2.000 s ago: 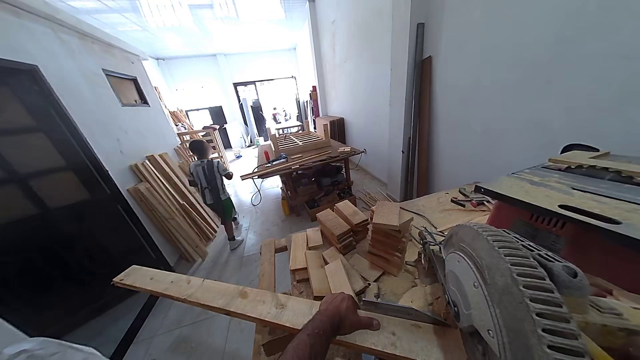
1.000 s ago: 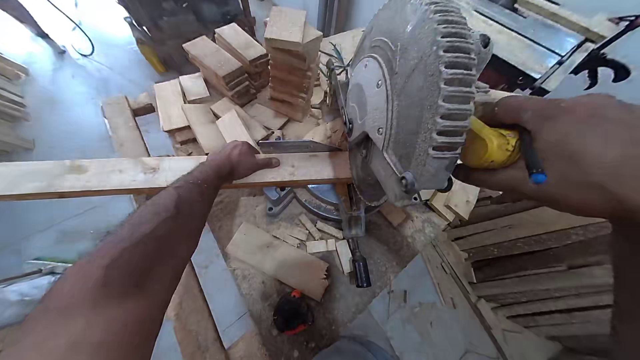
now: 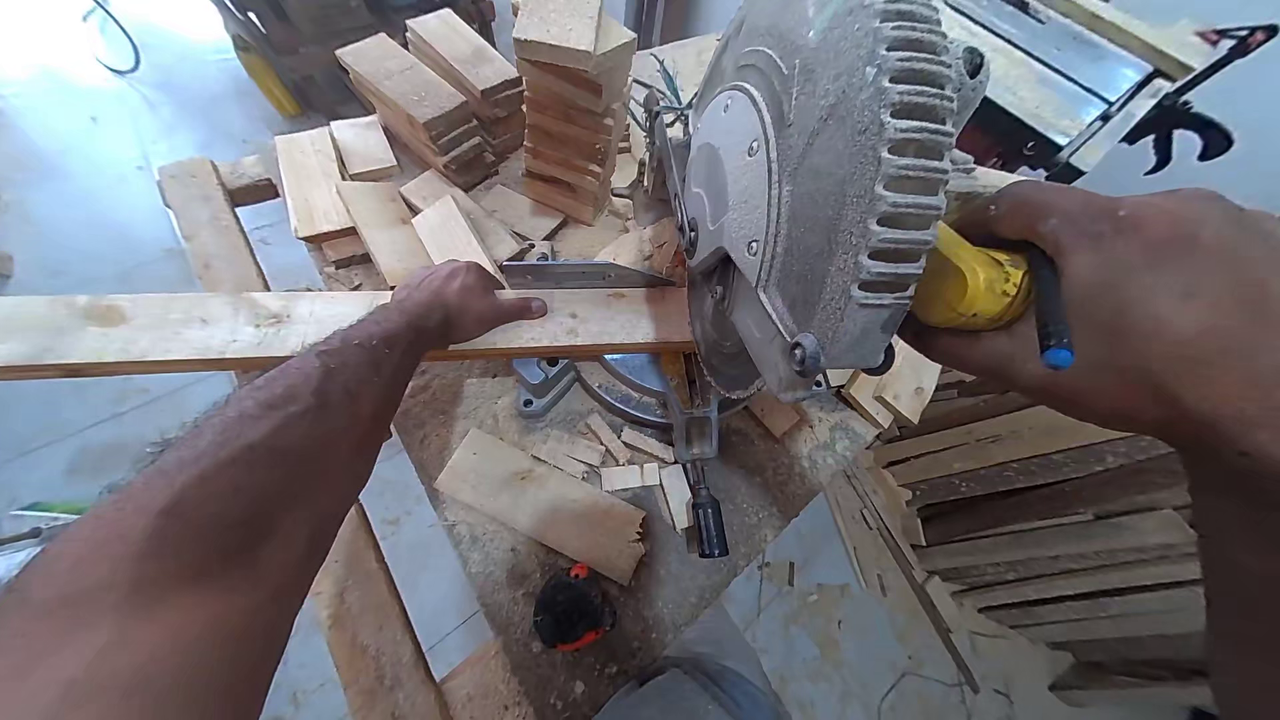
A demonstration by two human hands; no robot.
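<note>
A long pale wooden board [image 3: 250, 325] lies across the base of a dusty miter saw [image 3: 790, 180], against its metal fence [image 3: 585, 275]. My left hand [image 3: 455, 305] presses on the board left of the blade, thumb pointing toward it. The board's right end meets the saw blade [image 3: 725, 350], which is partly hidden by the guard. My right hand [image 3: 1090, 290] is closed around the saw's yellow handle [image 3: 975, 285], with a dark, blue-tipped pen or marker [image 3: 1050, 310] also between its fingers.
Cut wood blocks [image 3: 570, 120] are stacked behind the fence. An offcut [image 3: 545, 500], small scraps and a black and orange tape measure [image 3: 573, 607] lie in front of the saw. Many wooden strips [image 3: 1060, 540] are piled at the right. A clamp [image 3: 1190, 110] shows at the upper right.
The view has swung down to the saw since two seconds ago. My right hand, unseen then, is now on the saw handle. My left hand has stayed on the board.
</note>
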